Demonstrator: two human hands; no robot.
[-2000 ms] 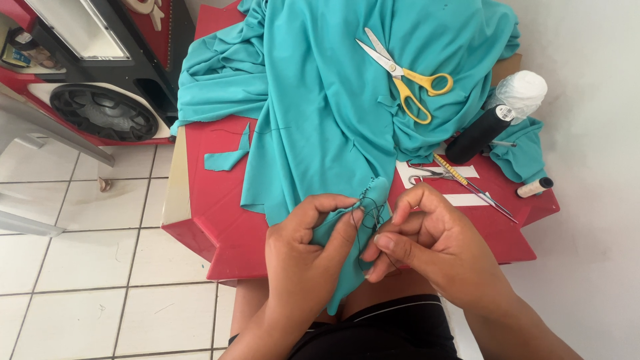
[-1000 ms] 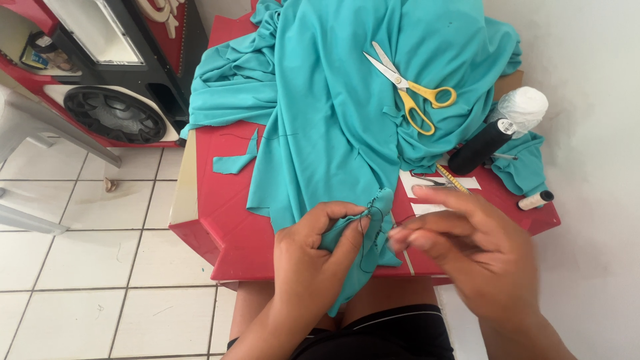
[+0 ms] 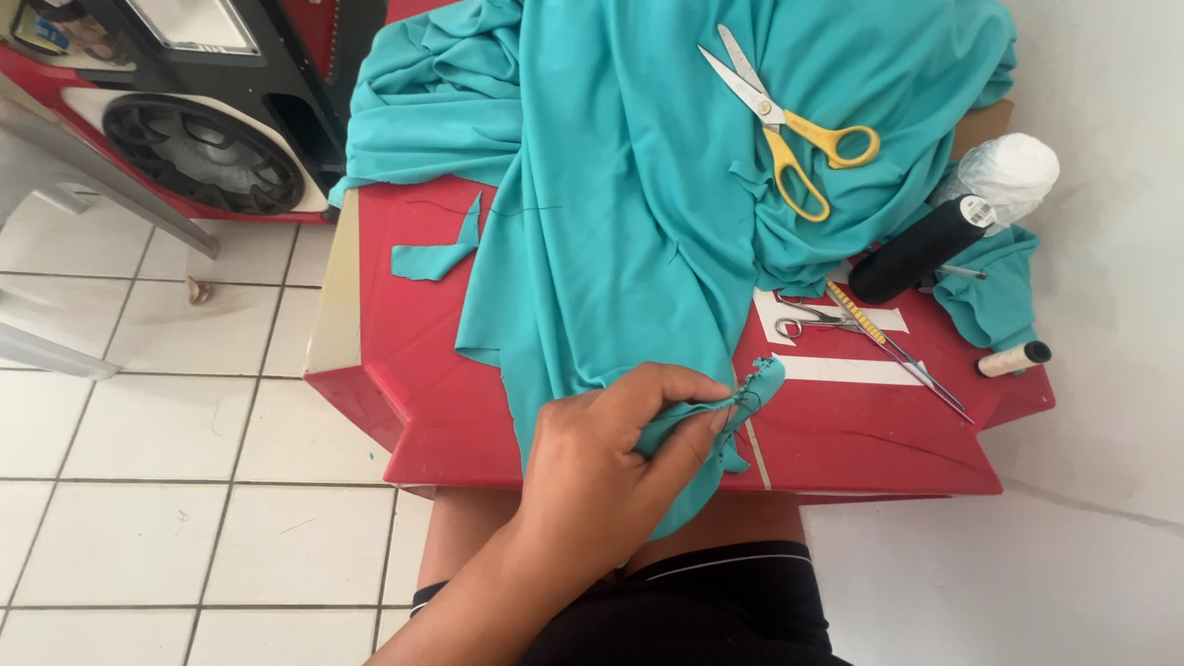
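My left hand (image 3: 615, 453) pinches the edge of the turquoise fabric (image 3: 610, 277) between thumb and fingers, beside a line of loose dark thread stitches (image 3: 751, 393). The right hand is out of the picture. The fabric spreads in folds over a red table. Yellow-handled scissors (image 3: 782, 125) lie on it with the blades slightly apart. To the right are a black thread cone (image 3: 920, 250), small metal scissors (image 3: 819, 319), tweezers with a yellow patterned grip (image 3: 897, 351) and a small spool of pale thread (image 3: 1014, 359). No needle can be made out.
A white plastic-wrapped ball (image 3: 1008, 176) stands behind the black cone. A turquoise scrap (image 3: 435, 254) lies on the red table (image 3: 444, 416) at the left, another bunched piece (image 3: 994, 287) at the right. A speaker cabinet (image 3: 203, 153) stands at the upper left; a wall (image 3: 1101, 370) borders the right.
My right hand, near the stitched edge in the earlier frames, first drew away to the right and is now out of view. My left hand still pinches the fabric.
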